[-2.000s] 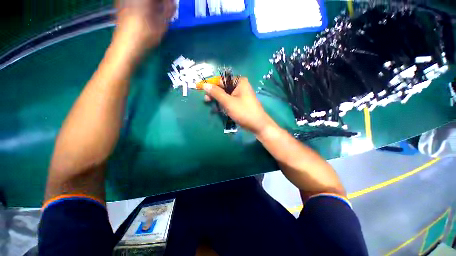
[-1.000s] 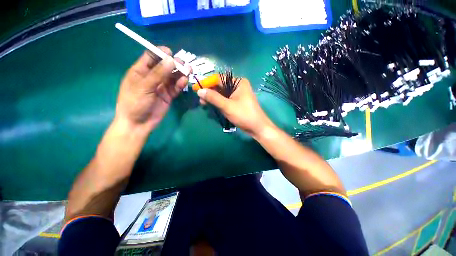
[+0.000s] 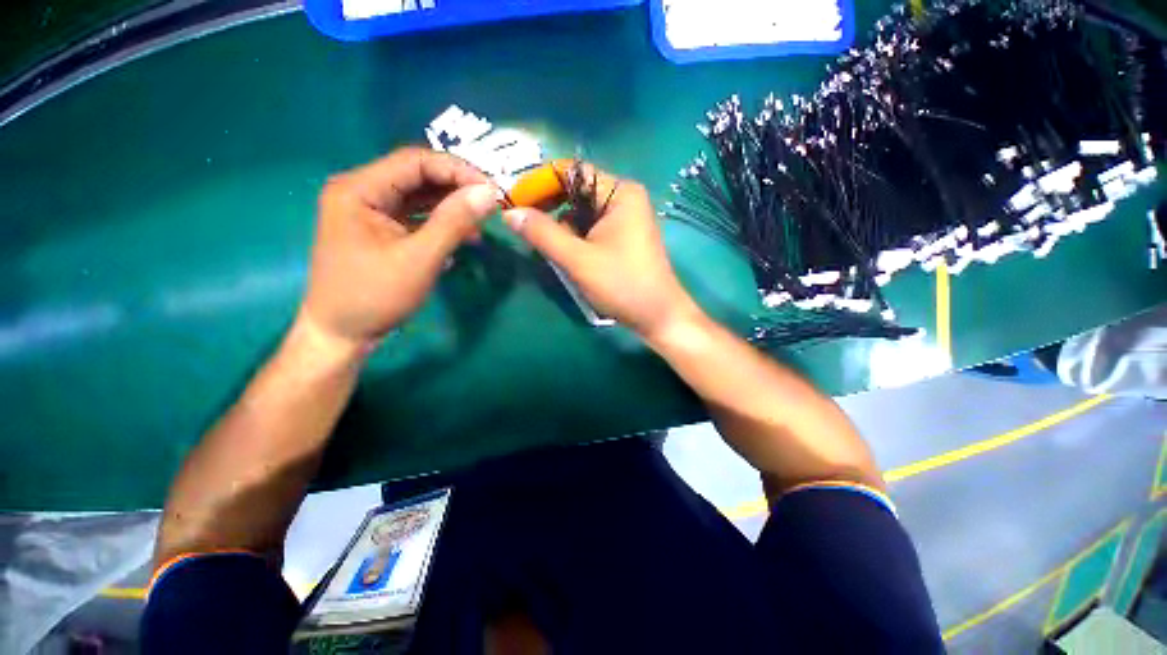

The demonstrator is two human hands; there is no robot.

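My left hand point(image 3: 381, 250) has thumb and index finger together at the right hand's fingertips; what they pinch is too small to tell. My right hand point(image 3: 621, 256), with an orange cover point(image 3: 535, 187) on a finger, holds a fan of thin black wires point(image 3: 587, 192), their tips pointing up. A white strip point(image 3: 582, 297) shows slanting out below the right palm; its upper part is hidden by the hand. A small heap of loose white housings point(image 3: 512, 150) lies just beyond the fingertips, partly covered by the left hand.
A large pile of black wire harnesses point(image 3: 870, 192) with white blocks along its near edge lies at right. A thin dark wire bundle point(image 3: 832, 328) lies below it. Two blue-rimmed trays point(image 3: 755, 54) are at the far edge. A card point(image 3: 378, 563) hangs at my front.
The long white strip has gone from my left hand, and a white strip now shows below my right hand. My left fingers have closed in at the right fingertips. The trays sit higher in view.
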